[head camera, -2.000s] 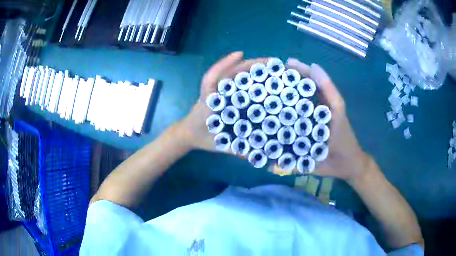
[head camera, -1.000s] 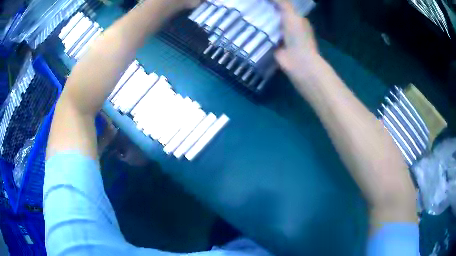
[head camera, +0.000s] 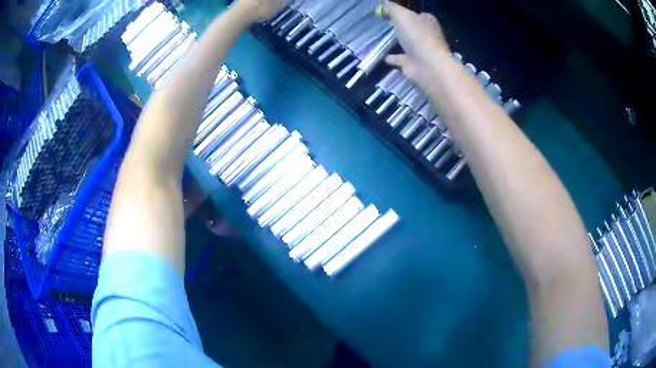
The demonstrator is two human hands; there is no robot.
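Silver-white metal tubes (head camera: pixel 327 36) lie side by side in a black tray (head camera: pixel 334 86) at the top, thin rods sticking out of their near ends. More tubes (head camera: pixel 424 122) lie in the tray under and beside my right forearm. My right hand (head camera: pixel 419 39) is at the right side of the upper group, thumb and fingers apart, with yellow on one fingertip; whether it touches a tube is unclear. My left hand (head camera: pixel 260 8) is at the group's left end, cut off by the top edge, its fingers hidden.
A long row of bright white tubes (head camera: pixel 288 194) lies on the green-blue mat (head camera: pixel 424 287), partly under my left forearm. A blue basket (head camera: pixel 115 115) holding parts is at left. Slim rods (head camera: pixel 624 251) and a clear plastic bag (head camera: pixel 645 316) are at the right edge.
The bundle held two seconds ago was carried to the tray and now lies spread there. The view has shifted, and my right hand's fingers have come apart.
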